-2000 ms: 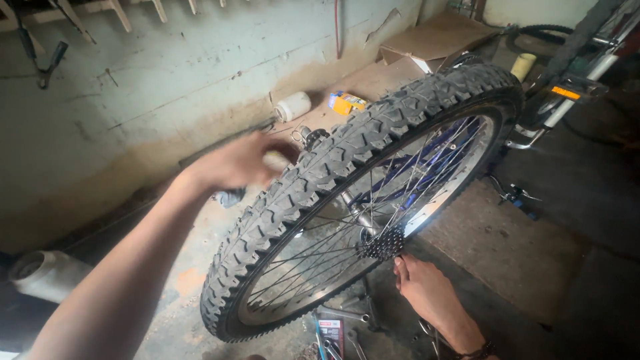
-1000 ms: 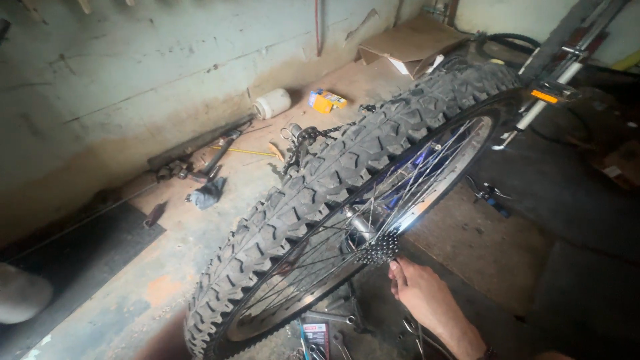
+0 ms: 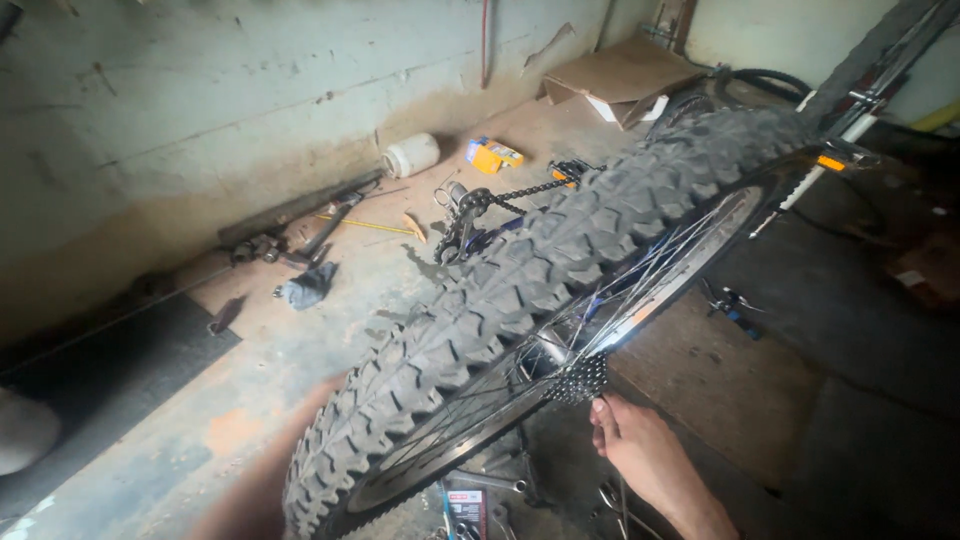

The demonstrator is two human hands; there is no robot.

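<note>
A bicycle wheel with a knobby tyre (image 3: pixel 480 307) fills the middle, tilted toward the lower left. My right hand (image 3: pixel 626 431) is at the axle end beside the cassette sprockets (image 3: pixel 581 379), its fingers and thumb pinched together; what they grip there is too small to tell. Only my blurred left forearm (image 3: pixel 277 457) shows, passing behind the tyre at the lower left; the tyre hides the hand itself. Beyond the wheel a rear derailleur (image 3: pixel 469 206) with its chain (image 3: pixel 525 193) shows above the floor.
Spanners (image 3: pixel 487 480) and a printed card (image 3: pixel 466 510) lie below the wheel. Toward the wall are a hammer (image 3: pixel 322 232), a grey rag (image 3: pixel 307 286), a white jar (image 3: pixel 411 155), a yellow box (image 3: pixel 493 155) and a cardboard box (image 3: pixel 622 75). A bicycle fork (image 3: pixel 806 180) stands at right.
My left hand, seen two seconds ago beside the tyre's upper left side, has moved down and out of sight behind the tyre. My right hand stays at the cassette.
</note>
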